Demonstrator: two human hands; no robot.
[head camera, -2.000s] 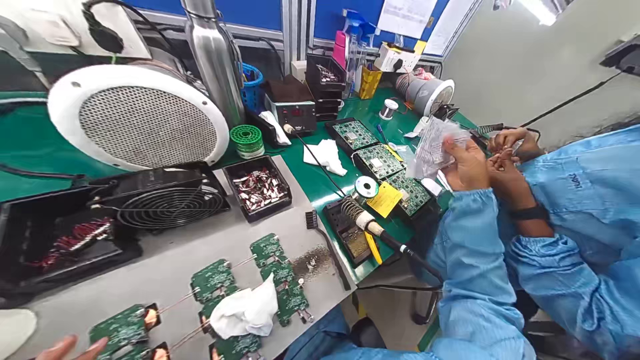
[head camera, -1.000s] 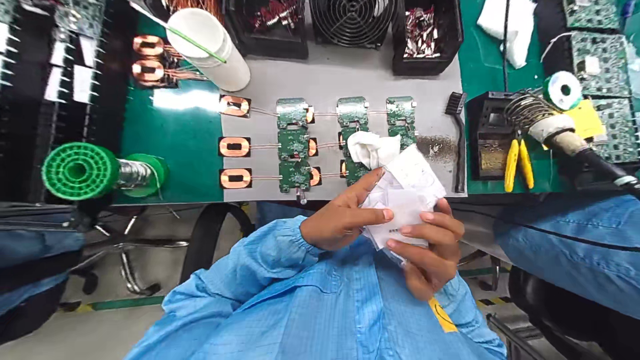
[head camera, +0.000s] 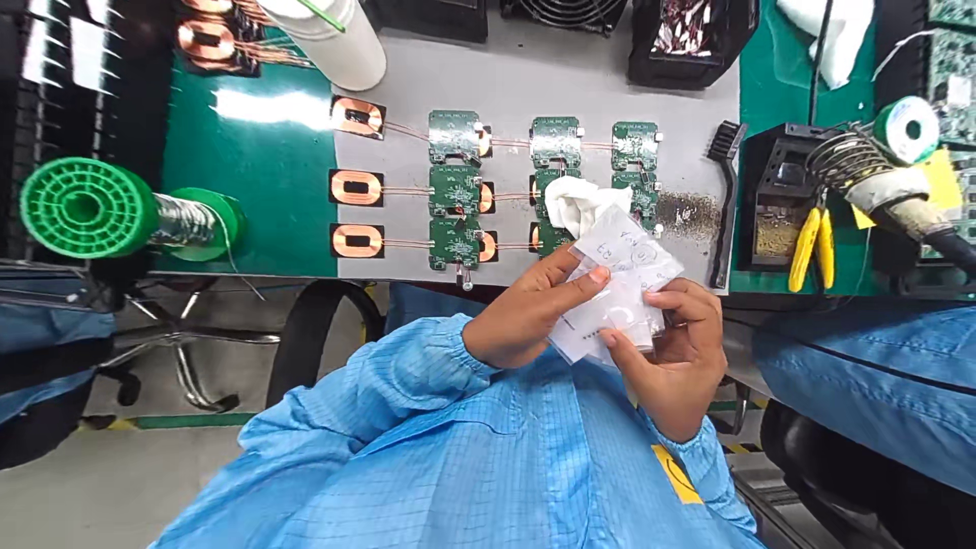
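Observation:
Both my hands hold a small stack of clear plastic bags (head camera: 610, 305) with paper slips that bear writing, just off the bench's front edge. My left hand (head camera: 526, 309) pinches the stack's left side with the thumb on top. On the right side, my right hand (head camera: 675, 347) grips it with thumb and fingers. Behind the stack a crumpled white cloth (head camera: 583, 204) lies on green circuit boards (head camera: 455, 191). Several boards are laid in columns on a grey mat, wired to copper coils (head camera: 357, 187). Dark crumbs (head camera: 686, 217) are scattered right of the boards.
At the left are a green solder wire spool (head camera: 88, 207) and a white container (head camera: 343, 46). To the right lie a black brush (head camera: 724, 198), yellow-handled pliers (head camera: 813, 248) and a soldering iron in its coiled holder (head camera: 862, 171). A black bin (head camera: 690, 38) stands behind. People in blue sit at both sides.
The view swung from the bench's right side to straight down. Between one second ago and now, my right hand has shifted its fingers on the bags, and the stack is fanned differently.

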